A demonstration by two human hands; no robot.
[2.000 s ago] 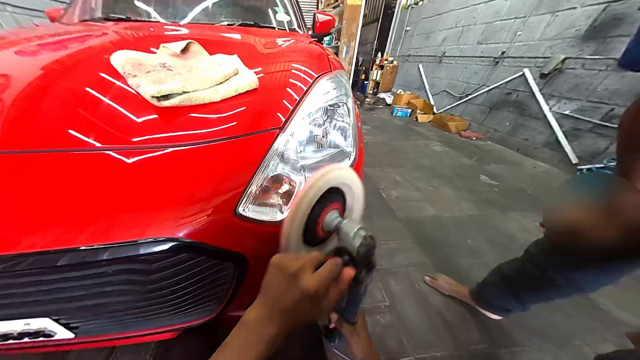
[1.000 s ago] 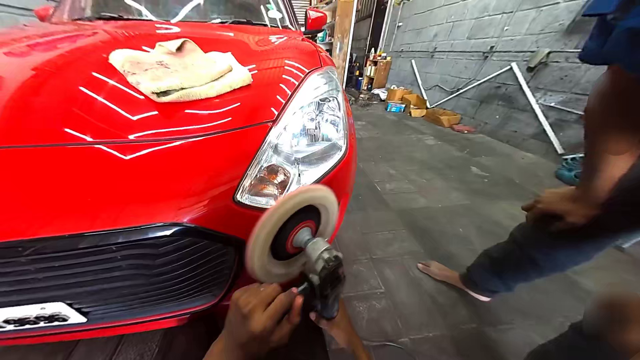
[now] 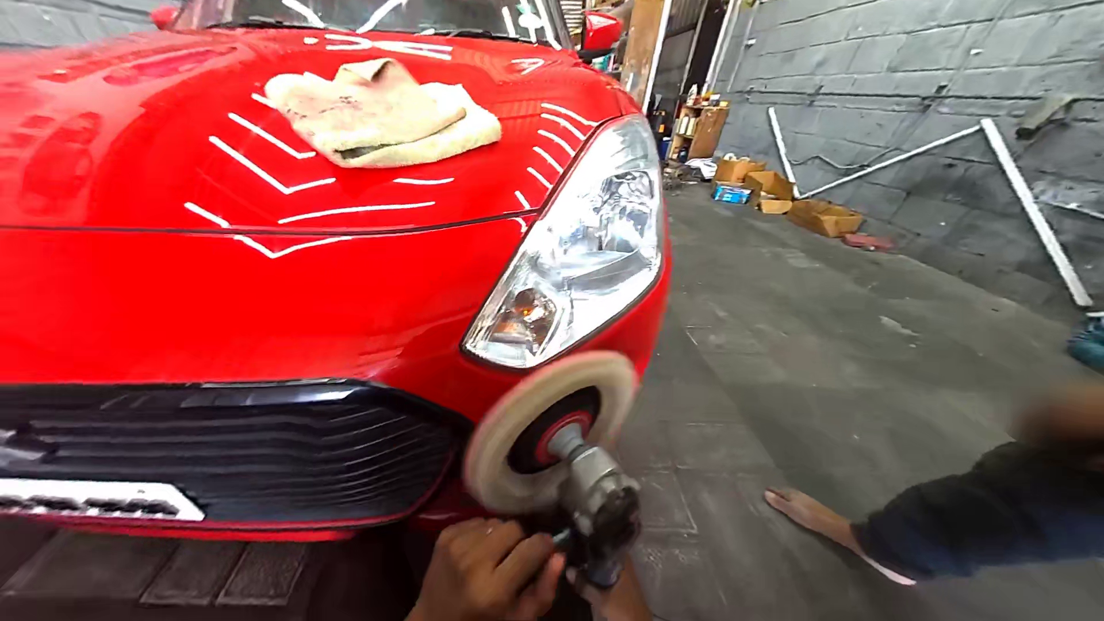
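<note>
A rotary polisher [image 3: 599, 496] with a round pale buffing pad [image 3: 500, 457] is held low at the front corner of a red car [image 3: 345, 302]. The pad lies at the bumper just below the headlight [image 3: 578, 250], beside the black grille [image 3: 328, 457]. My left hand [image 3: 492, 569] is closed around the polisher's side handle. Below the tool's body is my right hand [image 3: 608, 591], mostly hidden by the machine, gripping it from beneath. A folded cream towel [image 3: 379, 116] rests on the hood.
At the right a person's bare foot [image 3: 811, 513] and dark-clothed leg [image 3: 975, 517] are on the paved floor [image 3: 776, 371]. Cardboard boxes [image 3: 824, 217] and a small shelf [image 3: 699, 129] stand farther back. White metal bars [image 3: 1035, 211] lean on the grey block wall [image 3: 862, 69].
Both hands have moved the polisher down from the headlight's lower edge to the bumper beneath it. The person at the right has shifted their arm and body.
</note>
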